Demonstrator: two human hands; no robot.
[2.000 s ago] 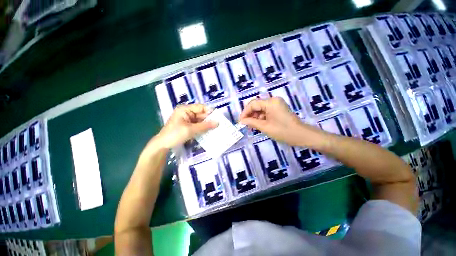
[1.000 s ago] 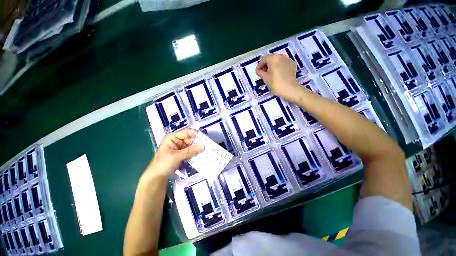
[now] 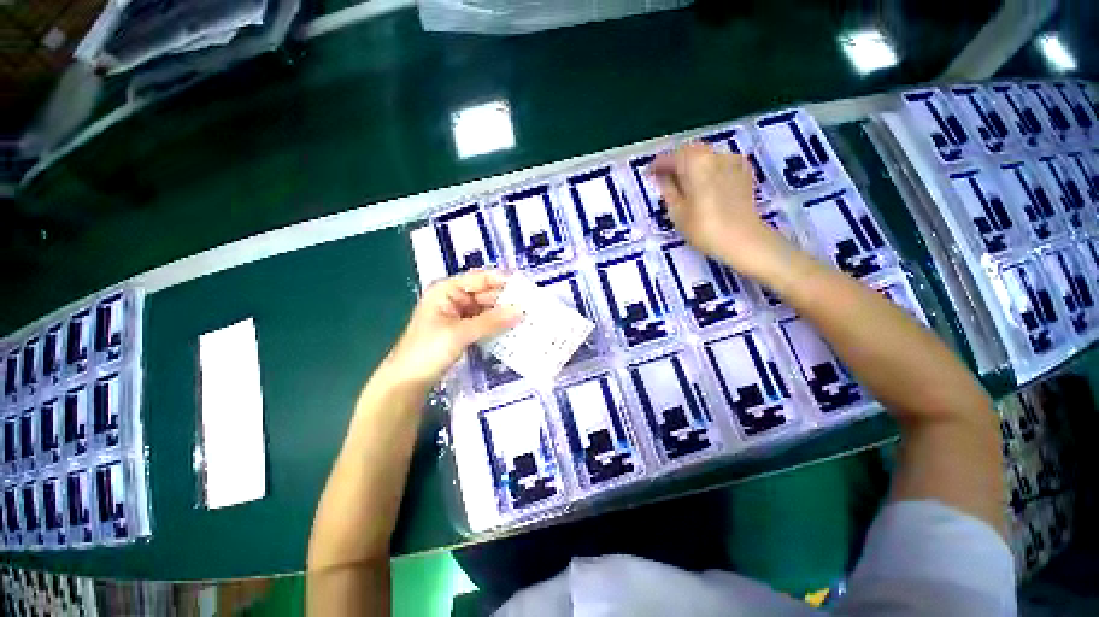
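My left hand (image 3: 452,323) holds a white sticker sheet (image 3: 539,331) by its upper left corner, over the left part of the working tray (image 3: 485,504). Rows of tiny marks show on the sheet. My right hand (image 3: 713,199) is over the tray's back row, right of its middle, with bent fingertips close to a flat electronic part (image 3: 652,191). Whether it pinches a small sticker cannot be seen. The parts are white rectangles with dark borders and stepped black blocks, one per pocket. My hands and the sheet hide some pockets.
A long white strip (image 3: 233,413) lies left of the working tray. A filled tray (image 3: 142,422) is at the far left of the bench. A tray stack (image 3: 1010,344) stands at the right. Bagged trays (image 3: 181,30) lie at the back left.
My right hand has moved from beside the sticker sheet to the tray's back row and stays there over the last second. My left hand still holds the sheet. The view has shifted.
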